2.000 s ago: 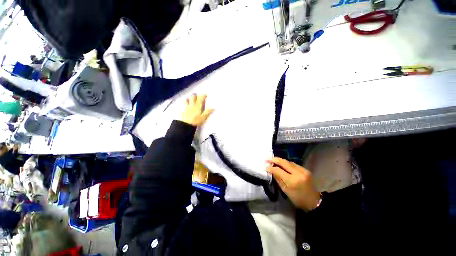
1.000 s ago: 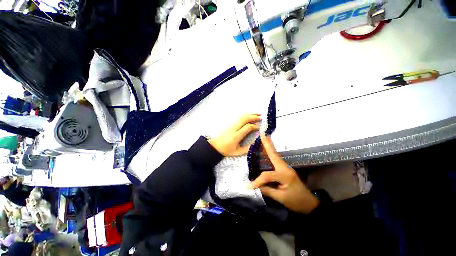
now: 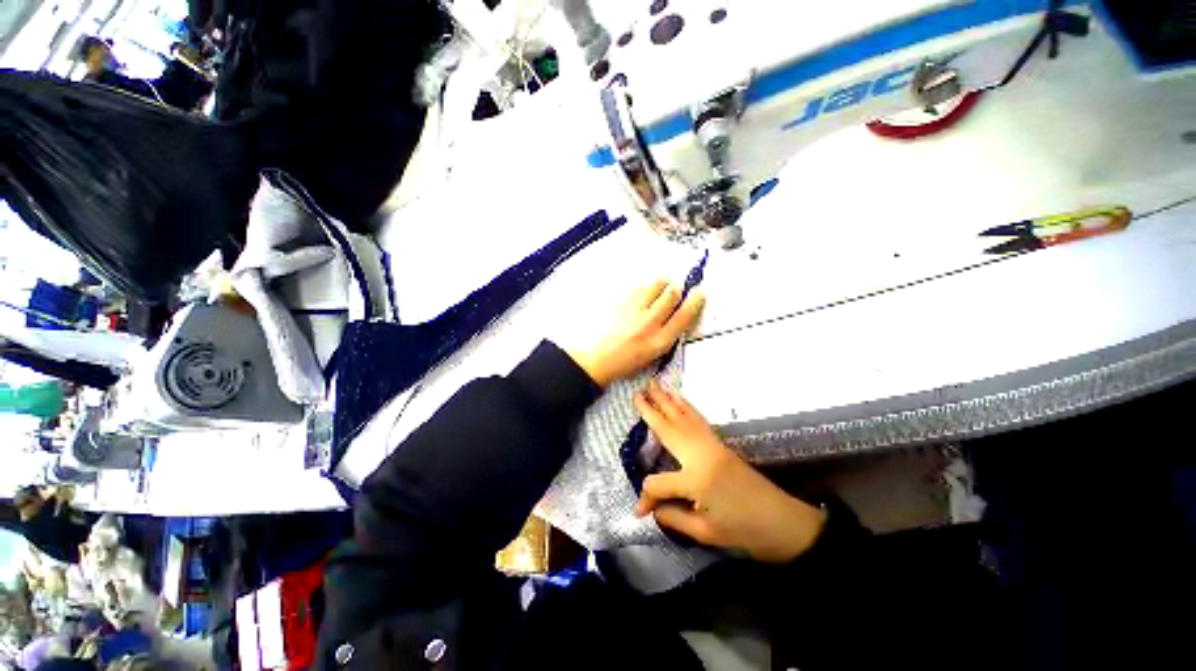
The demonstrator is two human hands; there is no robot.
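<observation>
The grey garment panel lies on the machine table and hangs over its front edge. A navy garment panel joins its left side, and a navy edging runs along its right side toward the presser foot. My left hand lies on the panel just below the presser foot, fingertips pressing the edging. My right hand is nearer the table edge, thumb and forefinger holding the edging and grey fabric. The fingertip contact is partly hidden by folds.
The white machine head is at the top. Thread snips lie right of the needle, and red scissors are partly behind the head. Folded grey pieces rest by the vented motor housing. A dark bundle is upper left.
Both hands came together at the right edge of the panel near the needle. Since the last frame, my left hand moved slightly up toward the presser foot, and the view shifted.
</observation>
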